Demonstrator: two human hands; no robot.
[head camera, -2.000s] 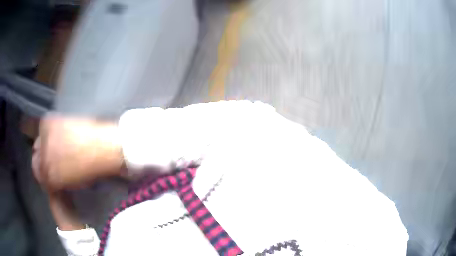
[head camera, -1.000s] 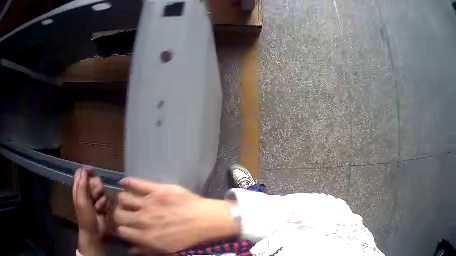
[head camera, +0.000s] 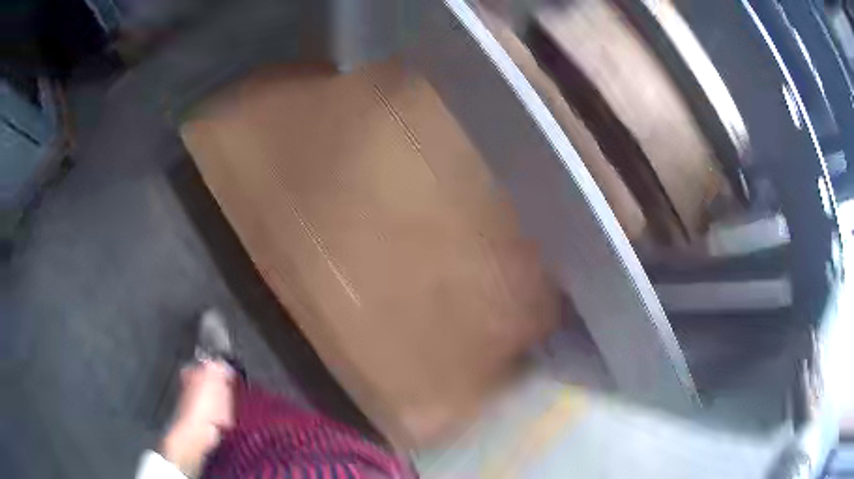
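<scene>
The view is blurred. A grey housing (head camera: 548, 178) with a long curved wall and a bright rim stands on the right side. A brown cardboard-like sheet (head camera: 365, 234) lies on its near side, in the middle of the view. My left hand (head camera: 198, 412), with a white cuff, is small and blurred at the lower left, apart from the housing; its fingers cannot be made out. My right hand is out of the picture.
Grey floor (head camera: 103, 290) shows at the left, with a shoe (head camera: 213, 335) above my left hand. A yellow line (head camera: 543, 432) crosses the floor at the bottom. Dark and grey objects stand at the upper left. More curved grey metal edges (head camera: 702, 84) show at the upper right.
The view has swung round, and the housing is now on the right instead of the left. Both hands were together at the housing's edge; now only my left hand shows, away from it.
</scene>
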